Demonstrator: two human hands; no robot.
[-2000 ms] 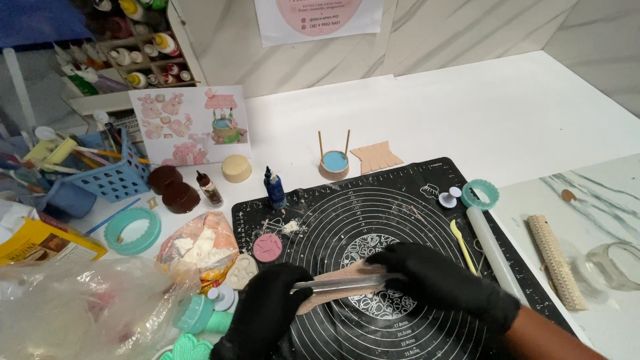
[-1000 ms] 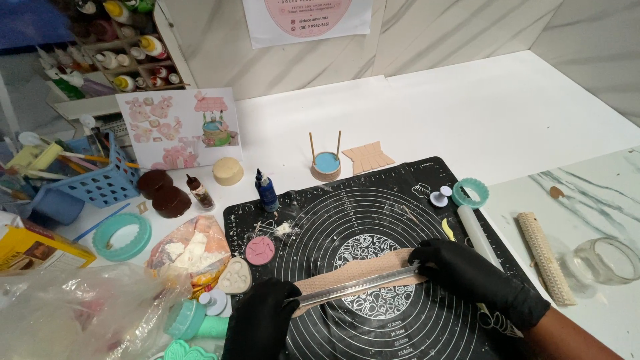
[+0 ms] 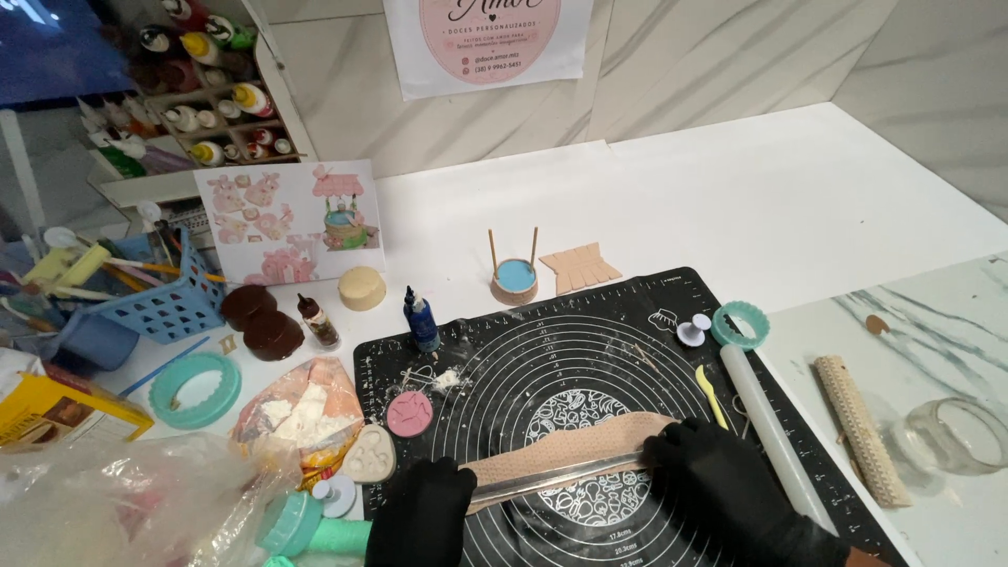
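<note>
A long strip of beige textured fondant (image 3: 583, 438) lies across the black printed mat (image 3: 488, 378). A thin metal blade (image 3: 561, 477) rests lengthwise on it. My left hand (image 3: 425, 512), in a black glove, grips the blade's left end. The right end is in my right hand (image 3: 701, 480), also gloved in black; its fingertips are partly hidden. Beyond the mat stands a small round beige piece with a blue top (image 3: 516, 277) and two upright sticks. Beside it lies a beige piece with a slit edge (image 3: 581, 268).
At right are a white rolling pin (image 3: 776, 437), a yellow modelling tool (image 3: 710, 396), a teal ring cutter (image 3: 740, 324), a textured roller (image 3: 862, 431) and a glass jar (image 3: 957, 435). Leftward stand a blue bottle (image 3: 423, 321), a pink disc (image 3: 409, 413), a silicone mould (image 3: 370, 454) and a blue basket (image 3: 169, 291).
Two seconds ago my hands were closer together, with less of the strip showing. They have moved apart along the blade, and more of the fondant is visible.
</note>
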